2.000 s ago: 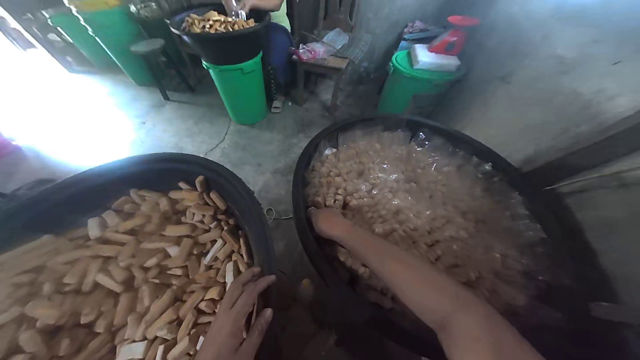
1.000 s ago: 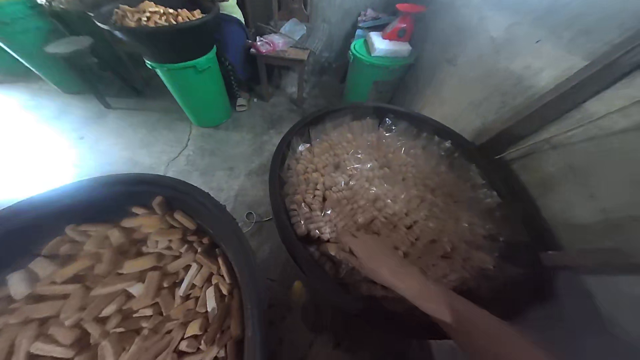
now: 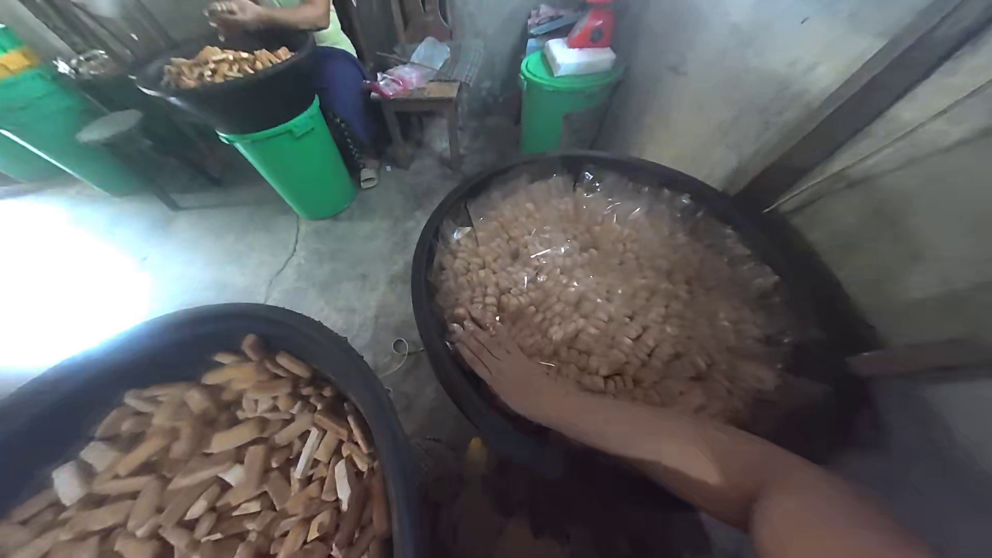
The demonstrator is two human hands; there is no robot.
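Note:
My right hand (image 3: 496,364) reaches in from the lower right and rests at the near left side of a round black tub (image 3: 425,291). Beneath and beside it are many clear plastic packs (image 3: 589,287) filled with small tan pieces. Its fingers are blurred, so whether they grip a pack cannot be told. At the lower left, a second black tub (image 3: 341,345) holds loose brown and whitish stick-shaped pieces (image 3: 232,449). My left hand is out of view.
A person (image 3: 298,15) sits behind a black basin (image 3: 263,101) of similar pieces, set on a green bucket (image 3: 302,167). A wooden stool (image 3: 434,91) holds plastic bags. A red scale (image 3: 593,29) stands on a white block over a lidded green bin (image 3: 562,101). Wall at right.
My left hand, at the stick-filled tub two seconds ago, has left the view. My right hand remains in the tub of packs, back near its left side after being farther right one second ago.

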